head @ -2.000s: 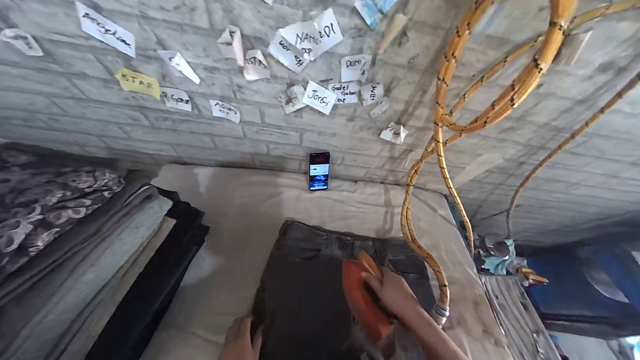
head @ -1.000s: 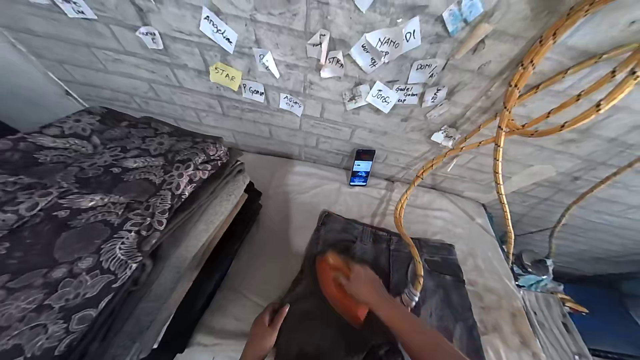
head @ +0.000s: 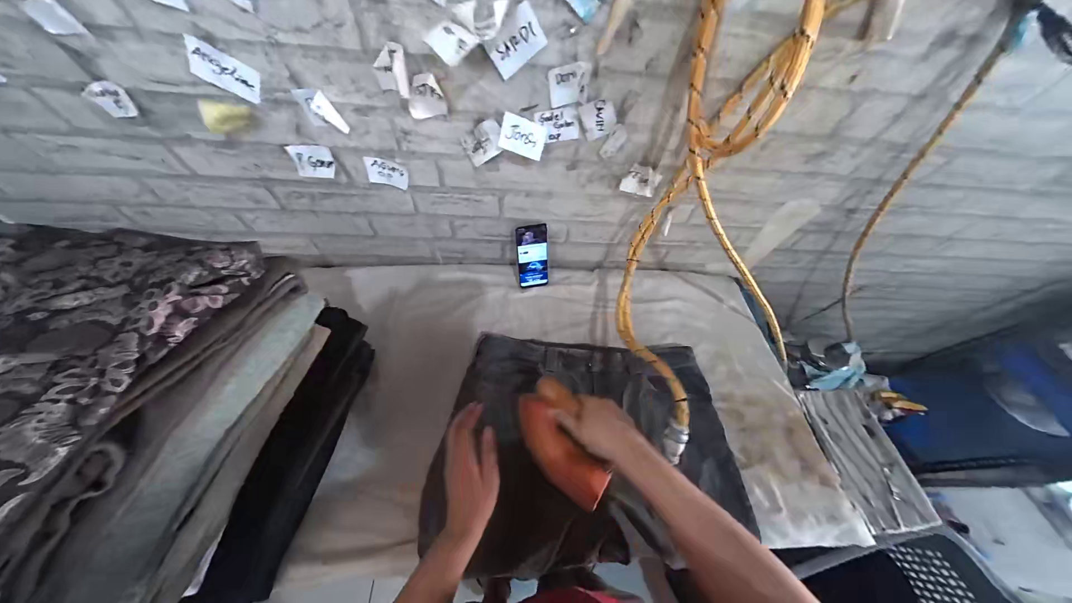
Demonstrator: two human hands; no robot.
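Note:
Dark denim trousers (head: 670,486) lie spread on a cloth-covered ironing surface (head: 394,402). My right hand (head: 599,427) is closed around the handle of an orange iron (head: 557,456), which rests on the upper middle part of the denim. To its left, my left hand (head: 471,469) lies on the left side of the trousers, fingers extended and slightly apart, holding nothing. A yellow cord with dark flecks (head: 628,310) hangs from above and runs down to a metallic fitting (head: 675,442) beside my right wrist.
Folded dark, grey and floral fabrics (head: 193,452) are piled at the left. A lit phone (head: 532,255) leans against the brick-patterned wall (head: 469,201), which bears handwritten paper slips. At lower right is a dark perforated basket (head: 946,569), with blue material (head: 980,419) behind it.
My left hand has moved up from the trousers' lower left edge onto the denim. The iron has shifted over the denim, still in my right hand. The view has swung.

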